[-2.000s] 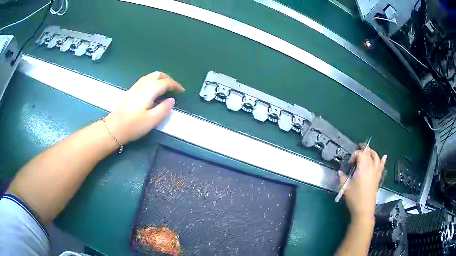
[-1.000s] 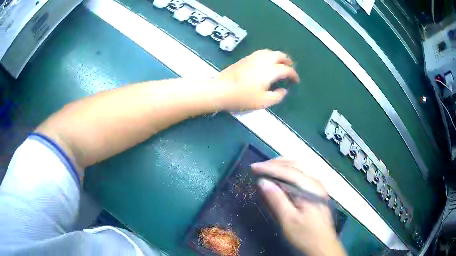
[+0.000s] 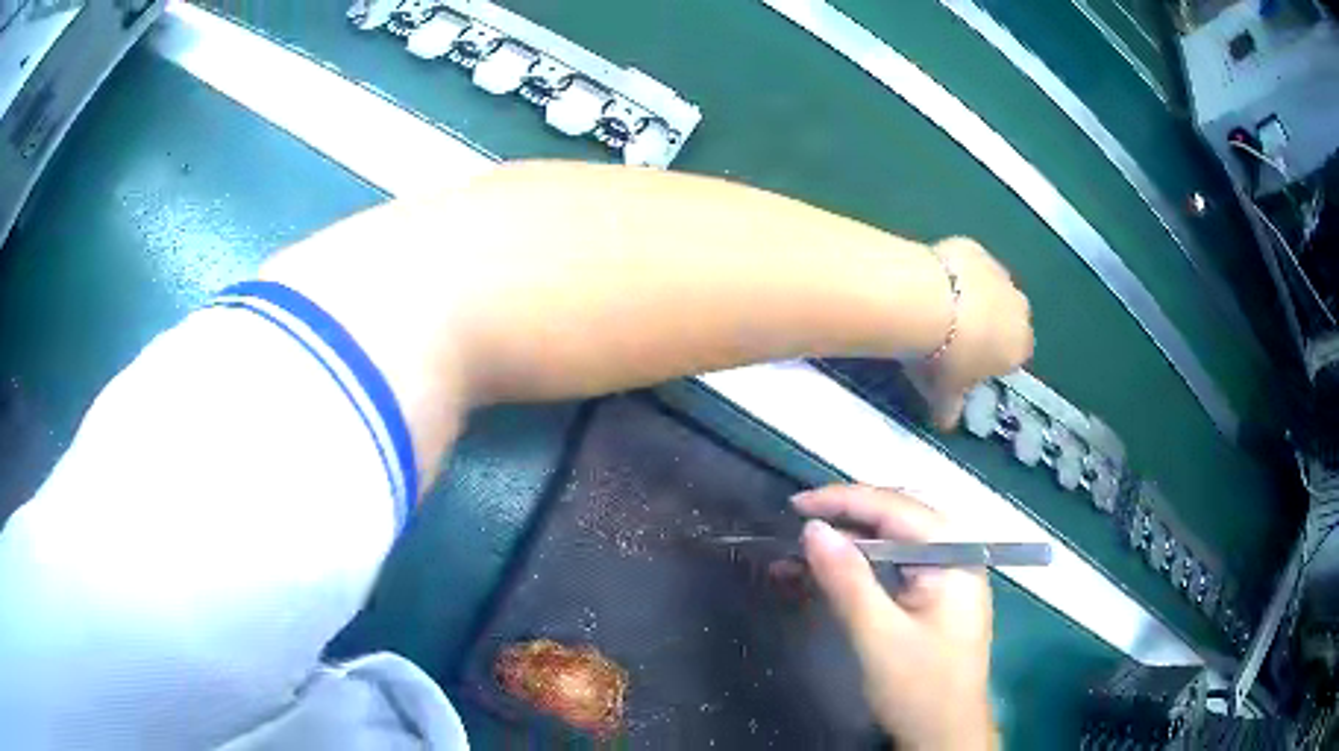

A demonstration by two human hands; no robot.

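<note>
My right hand [image 3: 911,616] holds the grey metal tweezers [image 3: 955,553] over the black work pad [image 3: 705,646], their thin tips pointing left. A tangled orange-copper pile [image 3: 561,684] lies at the pad's near left, with specks scattered farther up. My left arm reaches across the picture. My left hand [image 3: 981,335] is at the left end of a silver-grey carrier strip [image 3: 1060,452] beyond the rail. Its fingers are bent down and mostly hidden, so a grip on the strip cannot be told.
Another carrier strip [image 3: 529,81] with pale tabs lies on the green surface at the upper left. The bright metal rail [image 3: 852,423] runs diagonally under my left arm. More strip pieces [image 3: 1170,550] lie at the right. Equipment [image 3: 1263,88] stands at the upper right.
My left hand has moved right to the strip's left end. My right hand stays over the pad, with the tweezers now seen clearly. The strips have shifted left in view.
</note>
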